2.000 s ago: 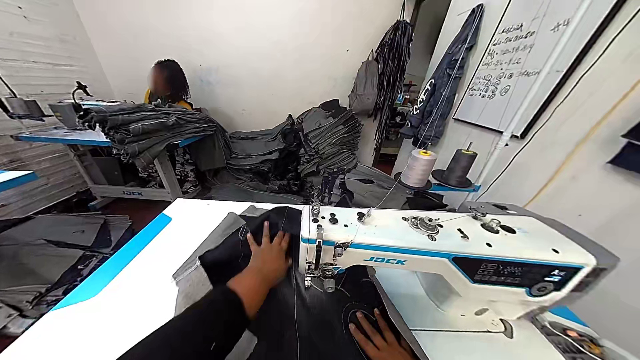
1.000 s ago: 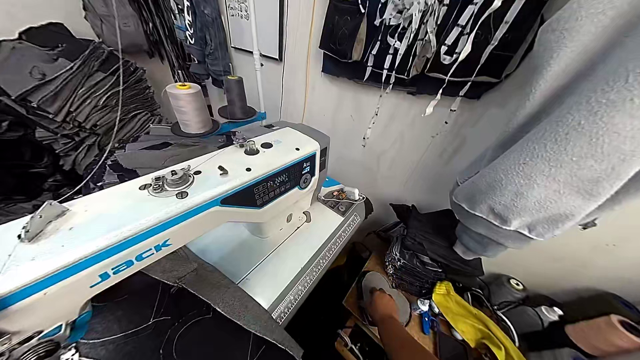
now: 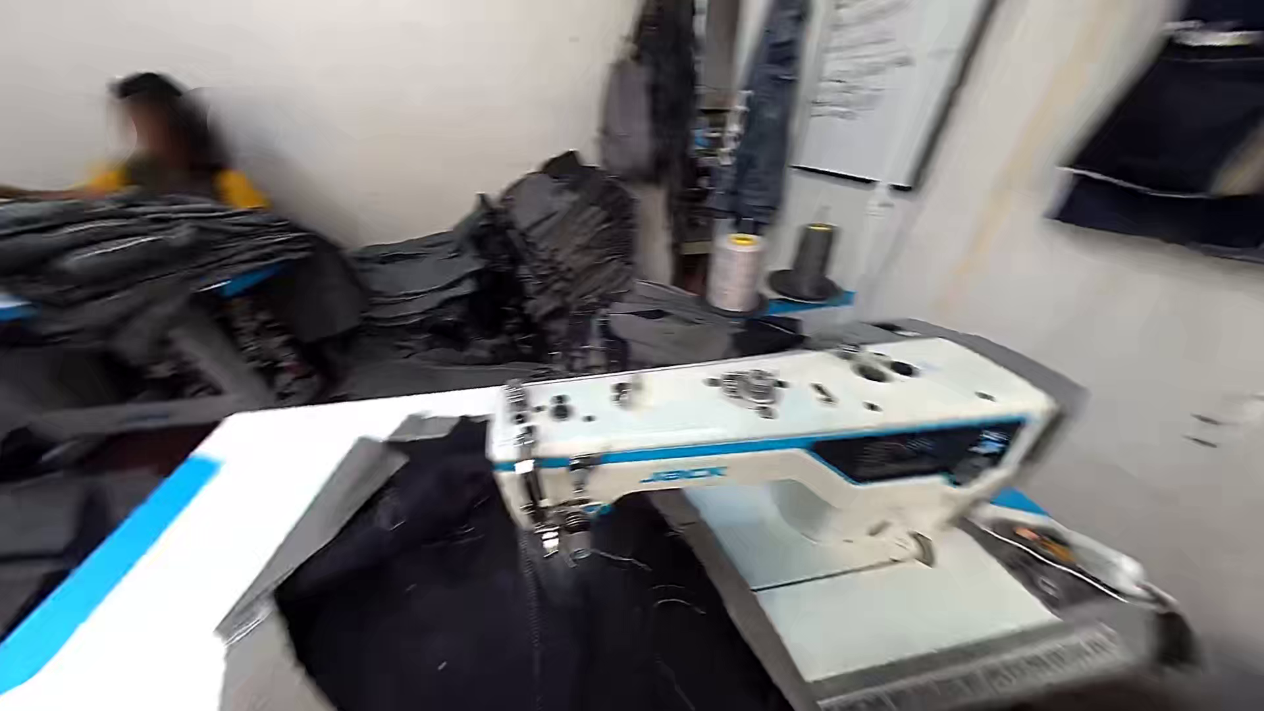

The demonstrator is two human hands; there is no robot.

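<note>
Neither my left hand nor my right hand shows in this blurred head view. A white and blue Jack sewing machine (image 3: 770, 415) stands at centre right. Dark fabric (image 3: 513, 612) with grey fabric along its edges lies on the white table (image 3: 286, 464), running beneath the needle area (image 3: 558, 523). A white thread cone (image 3: 736, 274) and a dark thread cone (image 3: 815, 259) stand behind the machine.
Grey garment pieces are stacked (image 3: 128, 257) at the left and piled (image 3: 563, 247) behind the table. A person (image 3: 168, 148) sits beyond the left stack. A whiteboard (image 3: 879, 89) with writing and dark garments (image 3: 1185, 128) hang on the wall.
Both hands lay on the dark fabric two seconds ago; one second ago a hand touched a grey item low at the right. The view swung right, then back left.
</note>
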